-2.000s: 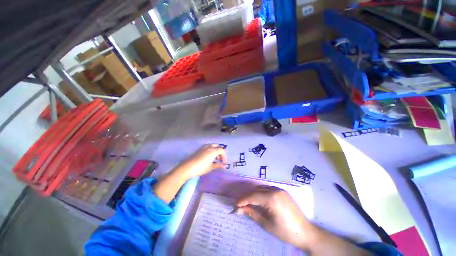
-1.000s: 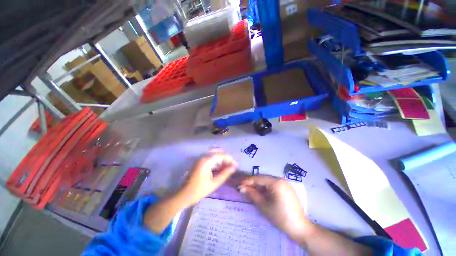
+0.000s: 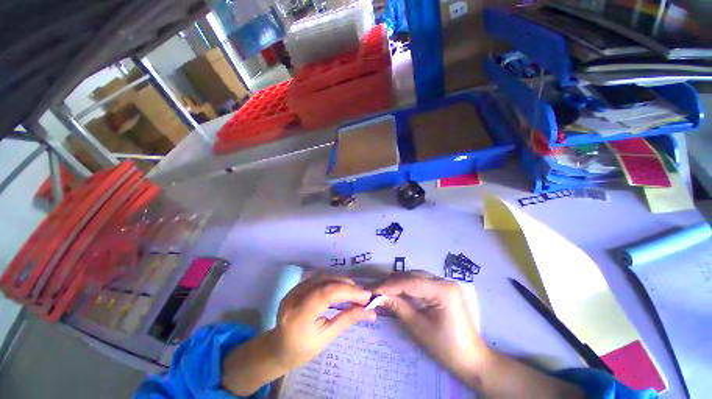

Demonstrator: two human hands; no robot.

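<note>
My left hand [image 3: 320, 316] and my right hand [image 3: 437, 312] meet above the record form pad [image 3: 351, 366]. Their fingertips pinch a small item between them; a white bit [image 3: 376, 301] shows there, the rest is hidden by the fingers. Small dark frame parts lie beyond the hands: a pile [image 3: 461, 266] at the right, a smaller pile [image 3: 391, 231] farther back, a single part [image 3: 400, 263], and a few loose ones [image 3: 360, 258] at the left. The top of the pad is covered by the hands.
A long black pen [image 3: 554, 322] lies beside a yellow paper strip [image 3: 546, 265]. A second pad [image 3: 679, 280] is far right. A small black round object [image 3: 411, 195] stands before the blue divided bin [image 3: 437, 168]. Red trays [image 3: 74, 234] and a dark case [image 3: 187, 300] are left.
My left hand has moved from the loose parts to my right hand, which has left its writing pose. Both hands now meet closer in over the pad; the loose parts at left are uncovered.
</note>
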